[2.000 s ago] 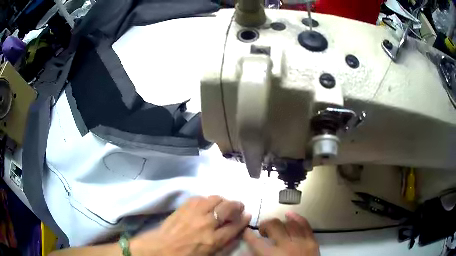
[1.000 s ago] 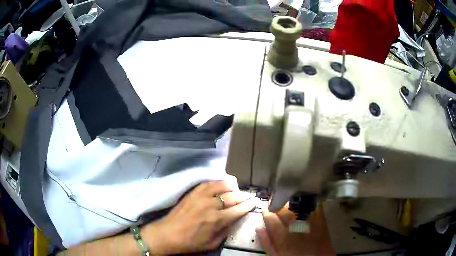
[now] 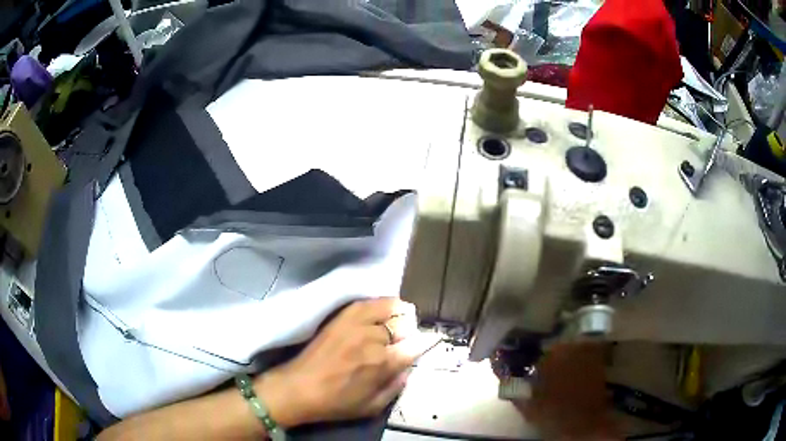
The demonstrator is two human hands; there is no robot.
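My left hand (image 3: 353, 366), with a ring and a green bead bracelet, is at the left of the lit needle area (image 3: 444, 336), its fingers closed on the edge of the garment piece; the fingertips are washed out by glare. White inner fabric (image 3: 198, 301) with dark stitch lines spreads left of it, joined to grey panels (image 3: 60, 301) and a near-black panel (image 3: 172, 172). My right hand (image 3: 573, 392) is blurred and dark under the machine arm, right of the knurled knob (image 3: 515, 386); its fingers are partly hidden and what it holds cannot be told.
The cream machine head (image 3: 552, 241) fills the right side. Black snips (image 3: 642, 403) and a yellow-handled tool (image 3: 692, 370) lie under the arm. Grey cloth (image 3: 345, 34) is heaped behind, beside red cloth (image 3: 625, 60). A second cream machine (image 3: 30, 172) stands at far left.
My right hand has moved right, away from my left hand and the needle area. My left hand has stayed by the needle. The machine sits lower and further right in view than two seconds ago.
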